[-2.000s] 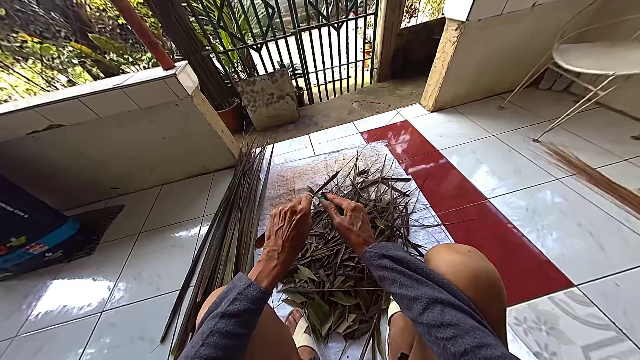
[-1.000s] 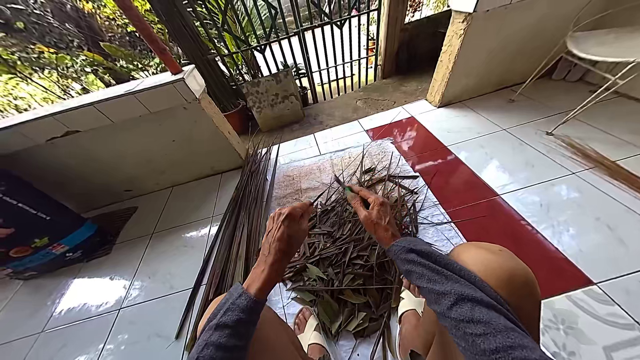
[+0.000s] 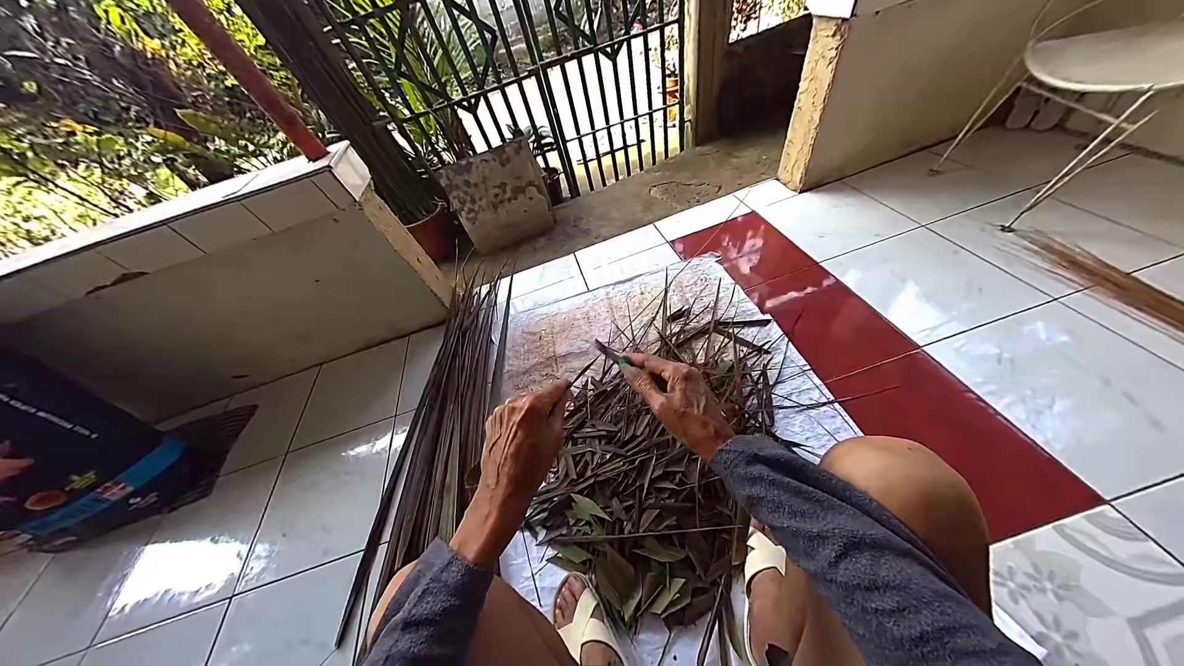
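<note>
My right hand (image 3: pixel 680 398) is closed on a small knife (image 3: pixel 612 354), its dark blade pointing up and left and a bit of green showing at the handle. Just left of it, my left hand (image 3: pixel 523 435) pinches a thin dark leaf strip (image 3: pixel 583 372). Below both hands a heap of cut dry leaf pieces (image 3: pixel 647 481), with some greener leaves at the near end, lies on a whitish sheet (image 3: pixel 546 342). A bundle of long dry palm fronds (image 3: pixel 444 416) lies along the sheet's left side.
A dark printed bag (image 3: pixel 74 444) stands at the left near a low wall (image 3: pixel 231 305). Ahead are a metal gate (image 3: pixel 592 92), a potted plant (image 3: pixel 433 231) and a concrete slab (image 3: pixel 497 194). A metal chair (image 3: pixel 1110 60) and a bundle of thin brown sticks (image 3: pixel 1110 282) are at the right.
My hands were close together two seconds ago and are now a little apart. The knife remains in my right hand.
</note>
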